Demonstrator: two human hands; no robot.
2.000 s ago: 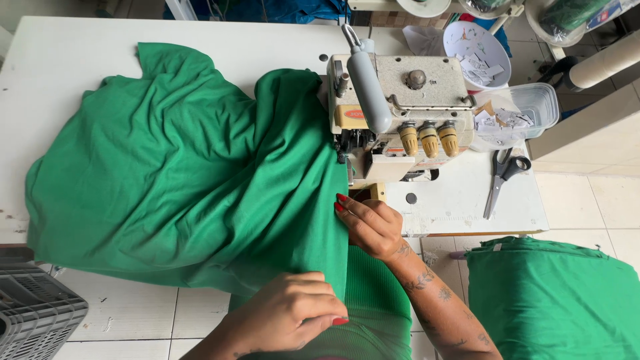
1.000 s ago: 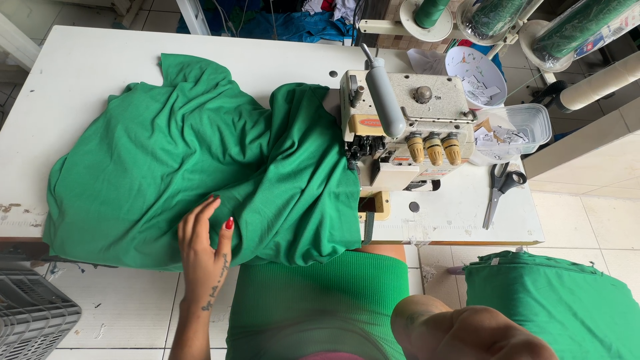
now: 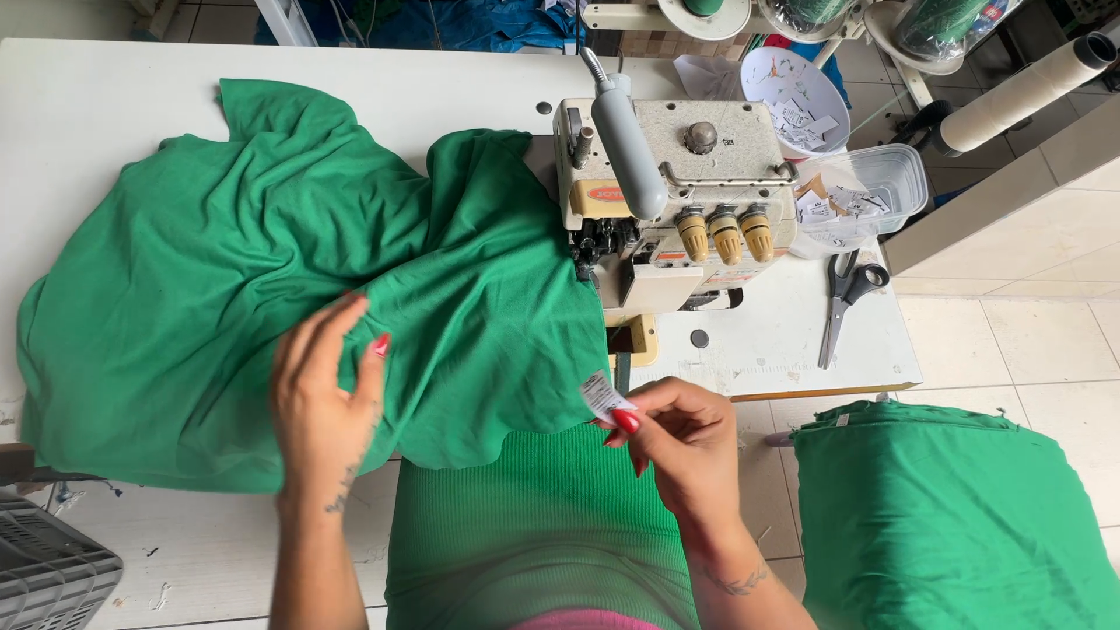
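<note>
A green knit garment (image 3: 262, 289) is spread in folds over the white table, its right edge by the needle area of an overlock sewing machine (image 3: 674, 184). My left hand (image 3: 324, 385) rests on or just over the cloth's front part, fingers apart, holding nothing. Between the thumb and fingers of my right hand (image 3: 687, 437) is a small white label (image 3: 605, 396) with writing, in front of the machine and near the garment's lower right edge. Whether the label touches the cloth, I cannot tell.
Scissors (image 3: 840, 306) lie right of the machine. Behind them stand a clear plastic tub (image 3: 906, 188) and a white bowl (image 3: 836, 83), both with labels. A stack of green fabric (image 3: 945, 516) is at the lower right, a grey plastic crate (image 3: 52, 569) at the lower left. Thread cones (image 3: 1019, 92) stand behind.
Two seconds ago both hands were at the cloth's front edge. My right hand, blurred low in the view one second ago, now holds a label by the machine. My left hand stays over the cloth.
</note>
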